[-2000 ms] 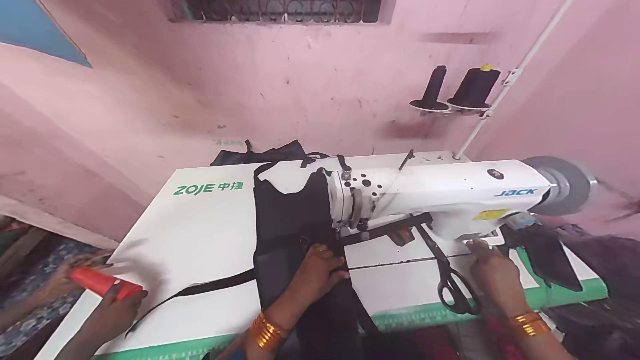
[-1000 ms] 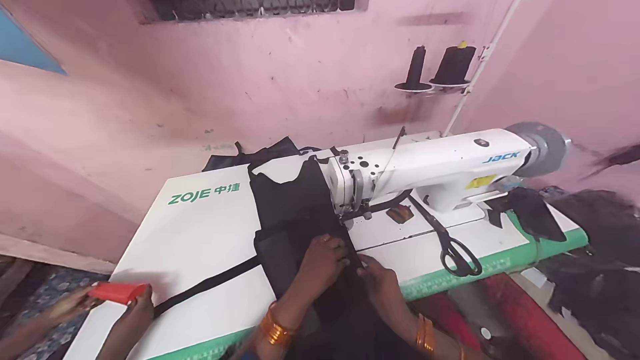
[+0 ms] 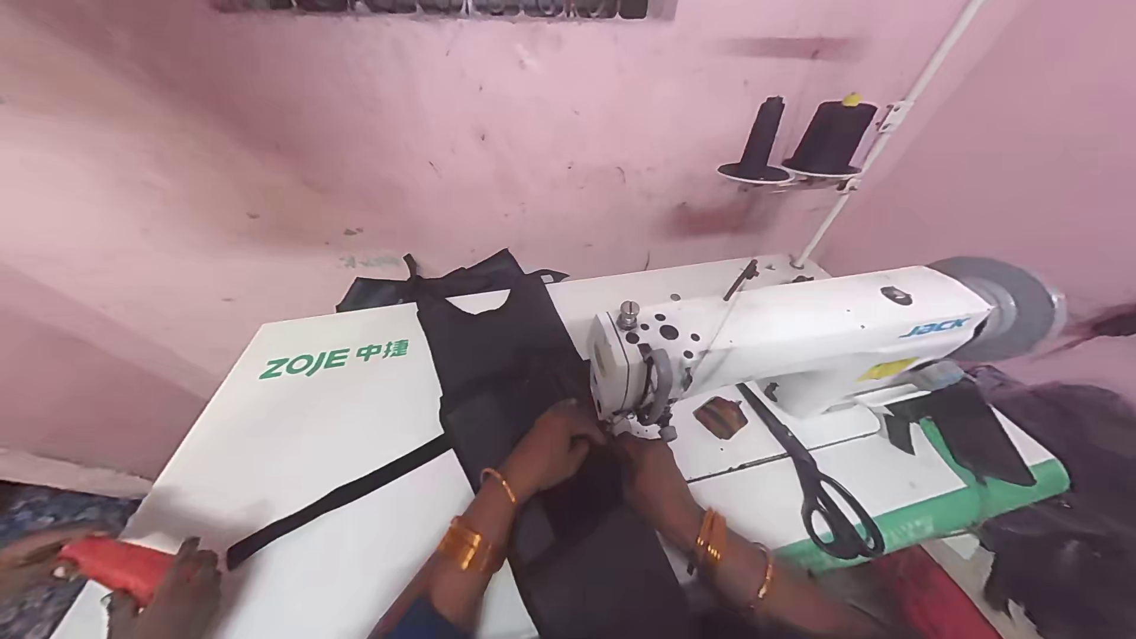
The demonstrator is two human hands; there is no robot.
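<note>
Black fabric (image 3: pixel 497 373) lies across the white sewing table and under the needle end of a white Jack sewing machine (image 3: pixel 799 328). My left hand (image 3: pixel 555 448) presses on the fabric just left of the presser foot, its fingers bent over the cloth edge. Close beside it, my right hand (image 3: pixel 643 470) grips the same fabric in front of the needle area; its fingertips are partly hidden. Gold bangles circle both wrists. A black strap (image 3: pixel 337 501) runs from the fabric toward the lower left.
Black-handled scissors (image 3: pixel 825 506) lie right of my right hand, near a small brown piece (image 3: pixel 721 417). Another person's hands (image 3: pixel 182 590) hold a red object (image 3: pixel 120 568) at the lower left. Black thread cones (image 3: pixel 830 138) stand behind. Dark cloth (image 3: pixel 1065 541) is piled at the right.
My right hand has moved left from beside the scissors to the fabric, then up to the needle area with my left hand. The fabric has shifted under them.
</note>
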